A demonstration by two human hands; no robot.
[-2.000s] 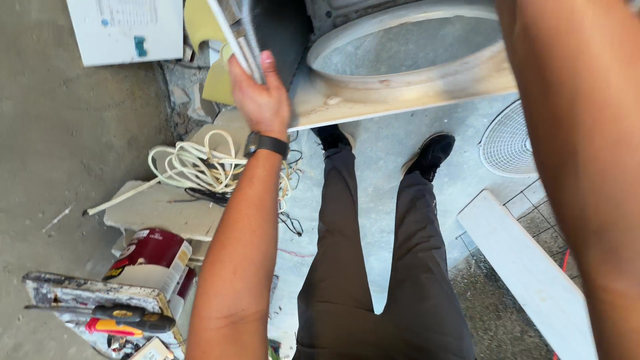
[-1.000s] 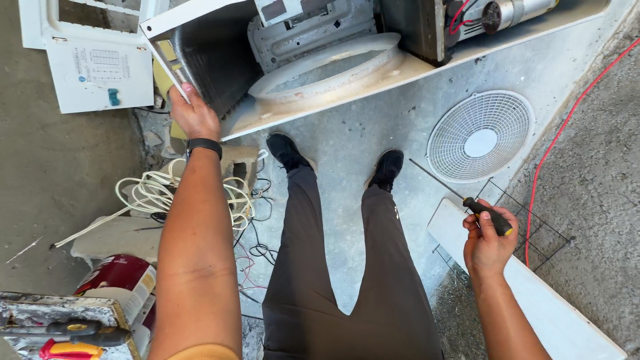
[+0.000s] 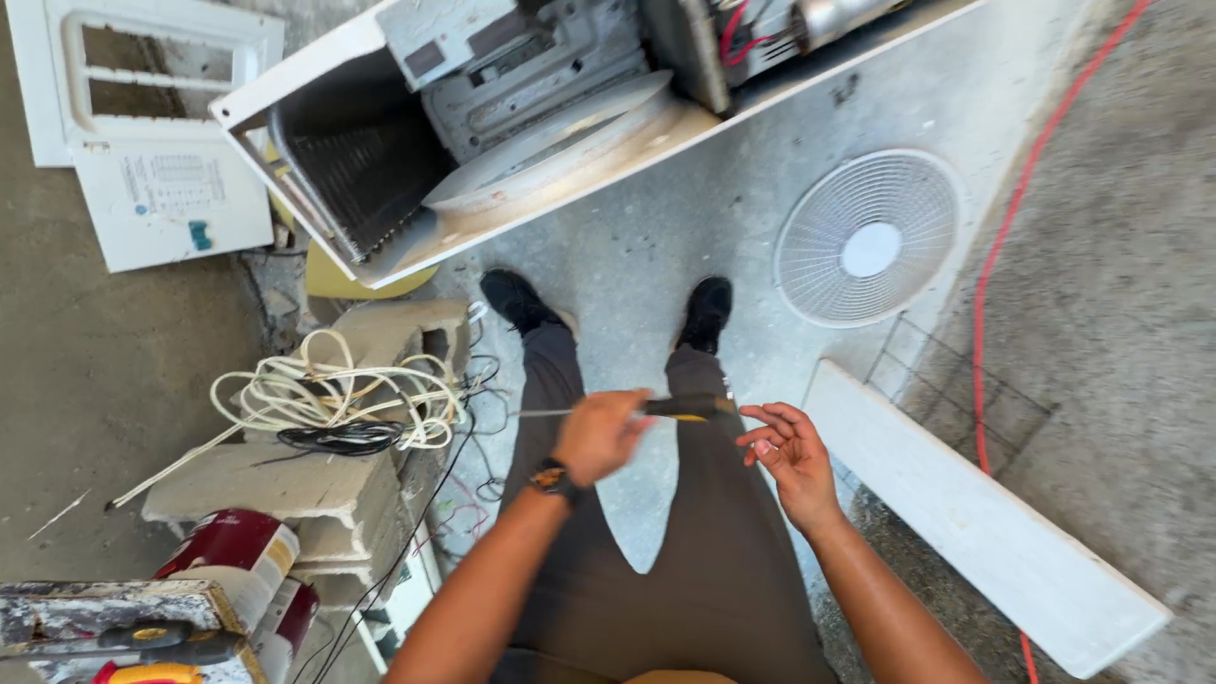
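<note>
My left hand [image 3: 600, 435], with a watch on its wrist, is closed around a screwdriver [image 3: 686, 408] near the shaft. The shaft points left and the black and yellow handle points right, over my legs. My right hand [image 3: 787, 456] is just beyond the handle's end, palm up, fingers apart and holding nothing. Ahead of my feet is the opened outdoor air-conditioner unit [image 3: 560, 204], with a round fan shroud, a dark finned coil [image 3: 366, 157] at its left and a metal capacitor [image 3: 836, 19] and wires at its right.
A round white fan grille [image 3: 869, 237] and a long white panel [image 3: 988, 518] lie at right beside a red cable [image 3: 988, 275]. Coiled white cable [image 3: 332, 394] rests on concrete blocks [image 3: 275, 484] at left. Paint cans [image 3: 233, 551] and a tool-laden board [image 3: 114, 598] are lower left.
My left hand has let go of the unit's casing and moved down onto the screwdriver, which my right hand held a second ago. My right hand is now empty.
</note>
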